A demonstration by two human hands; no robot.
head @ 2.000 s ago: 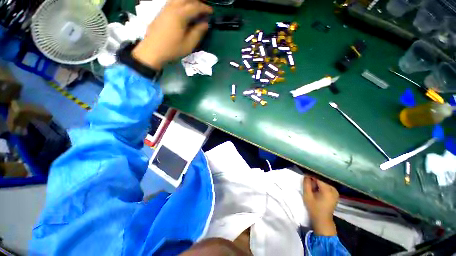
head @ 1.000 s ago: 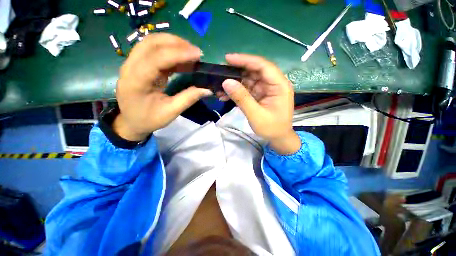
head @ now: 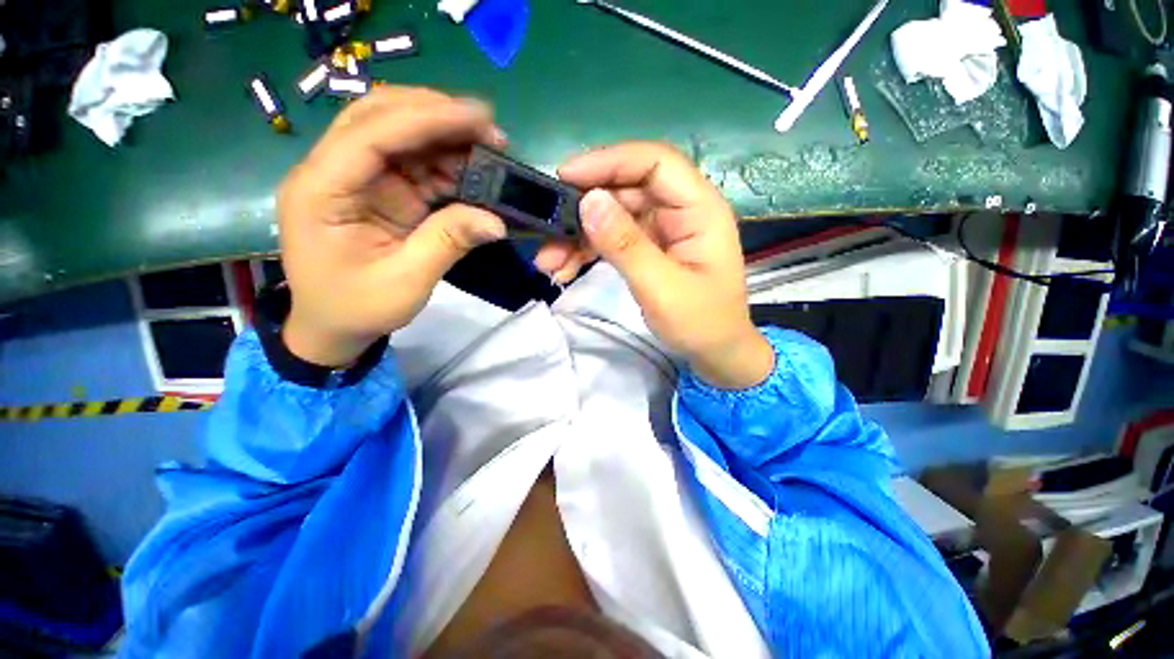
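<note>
A small black handheld device is held between my two bare hands, over the front edge of the bench. Its face with a dark display window is turned up towards me, and it is slightly tilted. My left hand grips its left end between thumb and fingers. My right hand holds its right end, with the thumb on the corner and the fingers behind. My fingers hide part of both ends and the underside.
Display modules lie loose at the upper left, beside a crumpled wipe. A blue pick, a metal rod and a pale strip lie behind my hands. Wipes and clear film are at right.
Both hands have come together at the bench edge since the first frame. Since the second frame the device has turned, so its window face now shows.
</note>
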